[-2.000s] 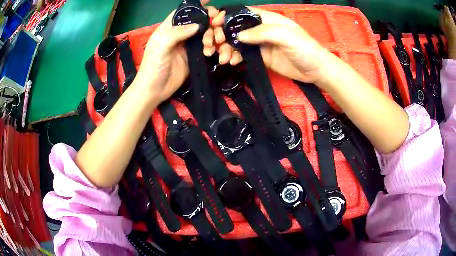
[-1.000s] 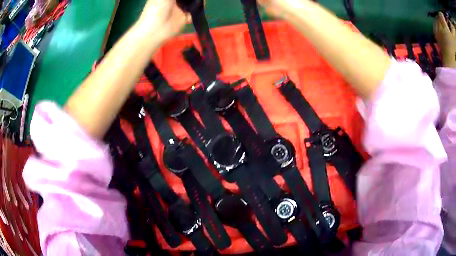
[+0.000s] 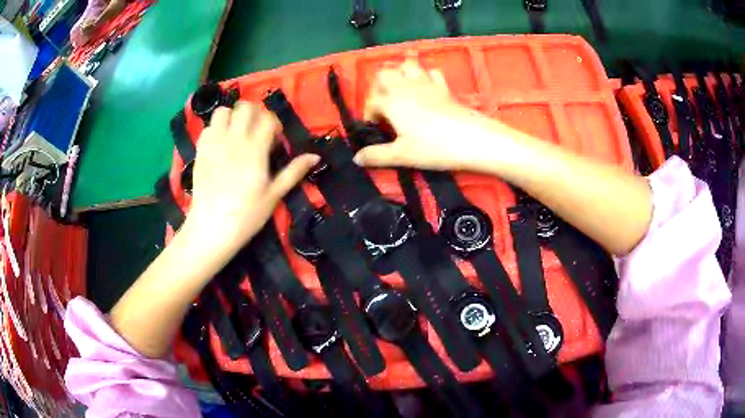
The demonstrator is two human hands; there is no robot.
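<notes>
Black smartwatches lie in rows on a red-orange foam tray (image 3: 510,61). Some are screen up, such as the dark one (image 3: 384,224) in the middle; others show a silvery ring on the case back (image 3: 468,229). My left hand (image 3: 233,167) is low over the tray's upper left, thumb tip at a watch; its fingers hide what lies under them. My right hand (image 3: 425,118) is over the upper middle, thumb and fingers around a dark smartwatch (image 3: 369,135) low at the tray. Both hands are bare.
More watches lie on the dark green bench (image 3: 286,24) beyond the tray. A lighter green mat (image 3: 147,106) is at left, with a red tray of pale strips (image 3: 41,286) nearer. A neighbouring tray with watches (image 3: 653,106) is at right.
Both hands have come back from the top edge down onto the tray. The two watches they held up are no longer in the air. Watches now show on the bench beyond the tray.
</notes>
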